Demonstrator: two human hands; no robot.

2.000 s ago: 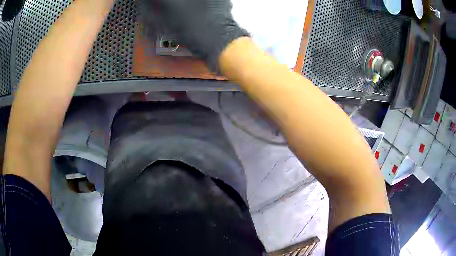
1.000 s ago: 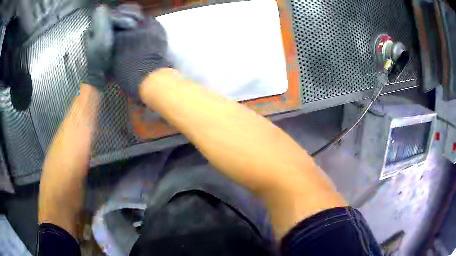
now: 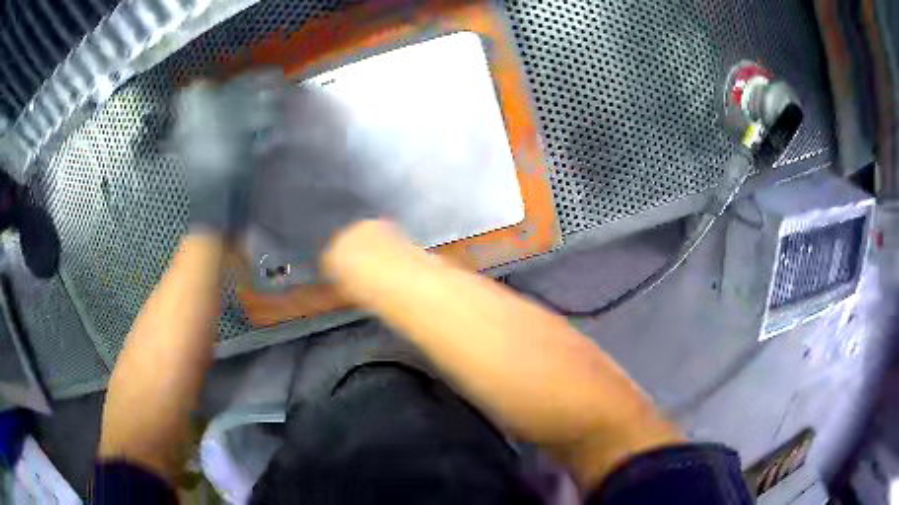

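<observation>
A silver-white tablet back cover (image 3: 444, 138) lies flat inside an orange-brown holding fixture (image 3: 537, 197). My gloved right hand (image 3: 311, 168) is over the left part of the cover and hides it. My gloved left hand (image 3: 212, 148) is beside it, at the fixture's left side. Both hands are strongly blurred and close together. Whether they hold a tool cannot be told. A small camera hole (image 3: 276, 269) shows near the cover's lower left corner.
The fixture lies on a grey perforated bench (image 3: 631, 118). A round air sander (image 3: 754, 99) with a red mark rests at the right, its hose (image 3: 680, 258) looping below the bench edge. A vented grey box (image 3: 813, 261) is below right. A pale ribbed rack (image 3: 118, 69) is at upper left.
The view has shifted, so more of the fixture's top shows. Both hands have moved from the cover's right part to its left end and stay there. The sander at right still rests on the bench.
</observation>
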